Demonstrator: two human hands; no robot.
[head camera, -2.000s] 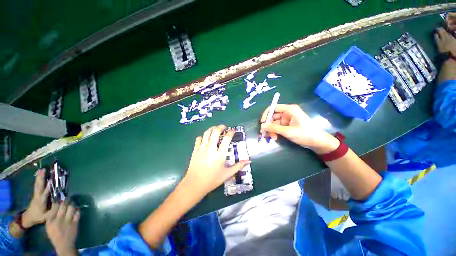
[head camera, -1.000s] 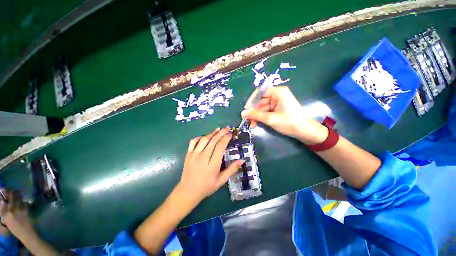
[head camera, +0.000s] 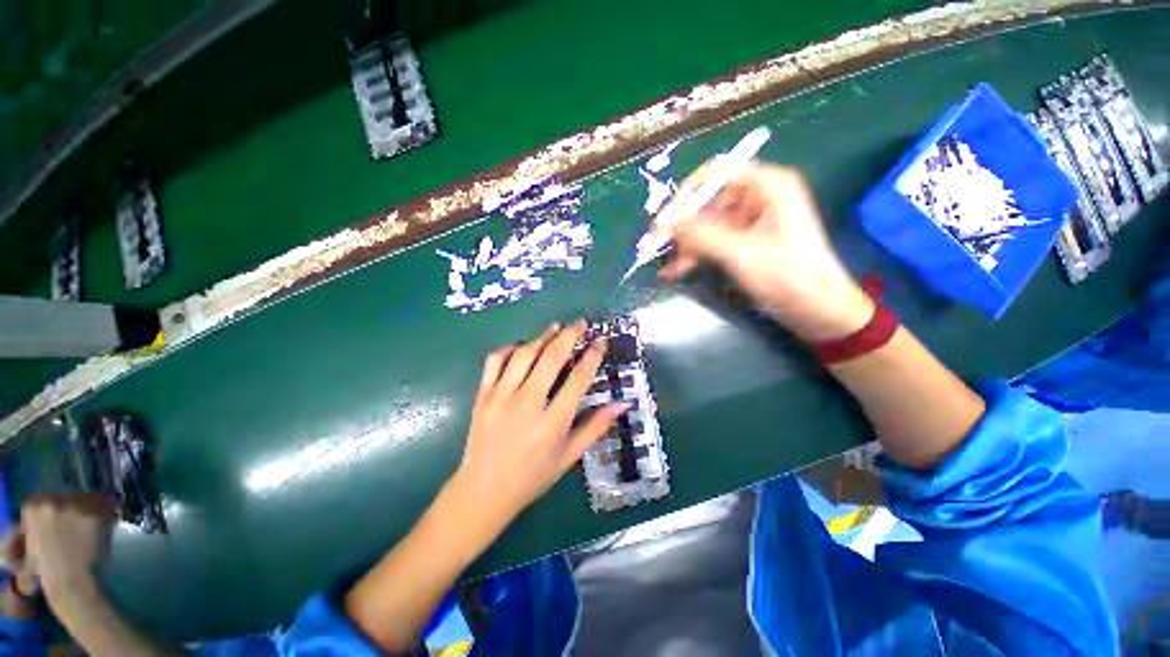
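Note:
A silver-white phone frame (head camera: 629, 436) with a dark central strip lies on the green bench in front of me. My left hand (head camera: 533, 411) rests flat on its left side, fingers spread, fingertips near its top end. My right hand (head camera: 763, 244) holds a white pen-like tool (head camera: 706, 186), its fine tip pointing down-left, above the bench beyond the frame's top end and apart from it. The hand is slightly blurred. A pile of small white and dark slivers (head camera: 526, 257) lies beyond my left hand. A few more slivers (head camera: 658, 180) lie near the tool.
A blue bin (head camera: 885, 231) of white strips stands at right, beside several phone frames (head camera: 1110, 141). A worn whitish rail (head camera: 449, 202) borders the conveyor, which carries spaced frames (head camera: 393, 96). At left, another person's hand (head camera: 64, 546) is near a dark item (head camera: 122, 469).
My right hand moved from the frame's top end up and right with the tool. My left hand stays on the frame. The frames on the conveyor shifted left.

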